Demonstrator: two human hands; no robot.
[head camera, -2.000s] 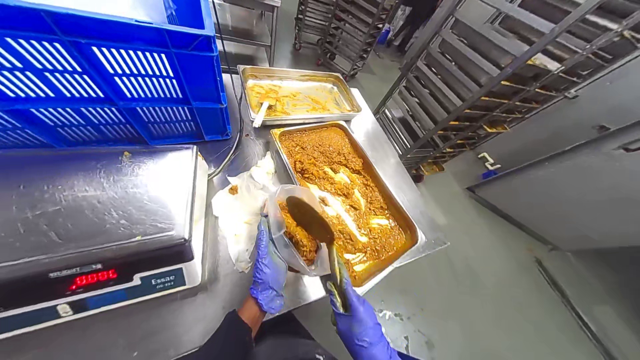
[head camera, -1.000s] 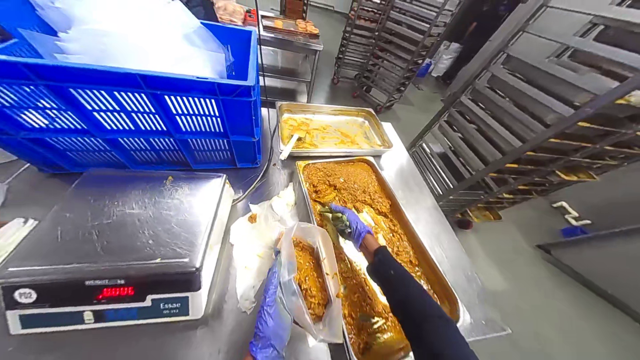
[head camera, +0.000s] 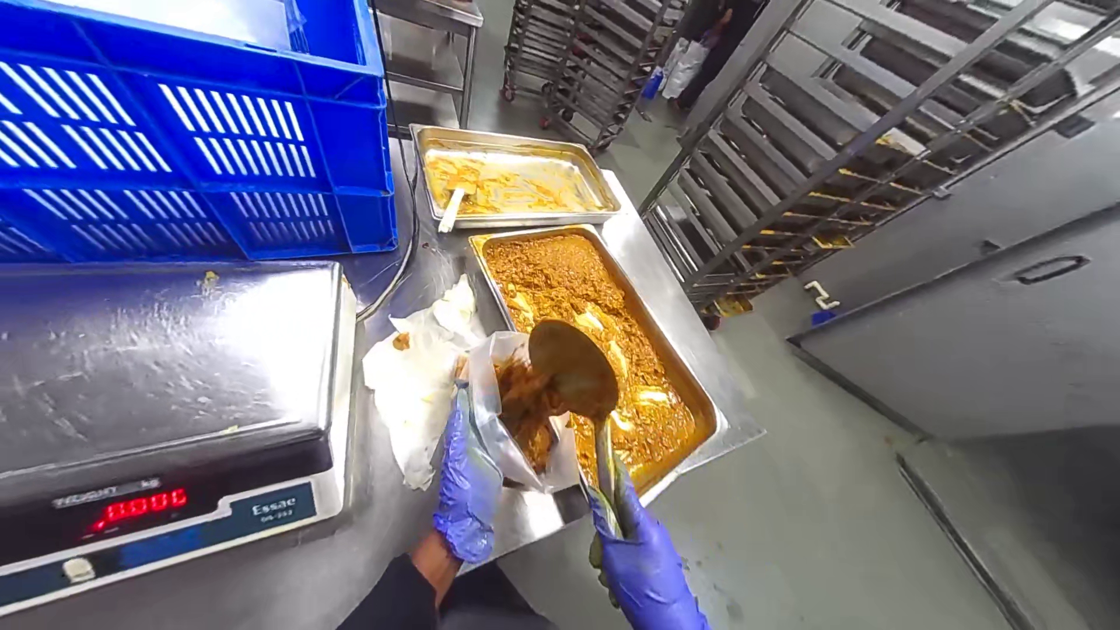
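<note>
My left hand, in a blue glove, holds a clear plastic bag open-mouthed over the steel table's edge. Brown-orange cooked food lies inside it. My right hand, gloved too, grips the handle of a metal ladle, whose bowl is tipped at the bag's mouth with its underside towards me. Just beyond, a deep steel tray holds more of the same saucy food with pale streaks. Left of the bag, a crumpled white sheet with food stains lies on the table.
An Essae weighing scale stands at the left, a blue plastic crate behind it. A smeared steel tray with a white-handled utensil is at the far end. Wheeled racks stand right. Part of a person shows far back.
My right hand has come back from over the food tray towards me, and the ladle's bowl is now at the bag. The view has shifted.
</note>
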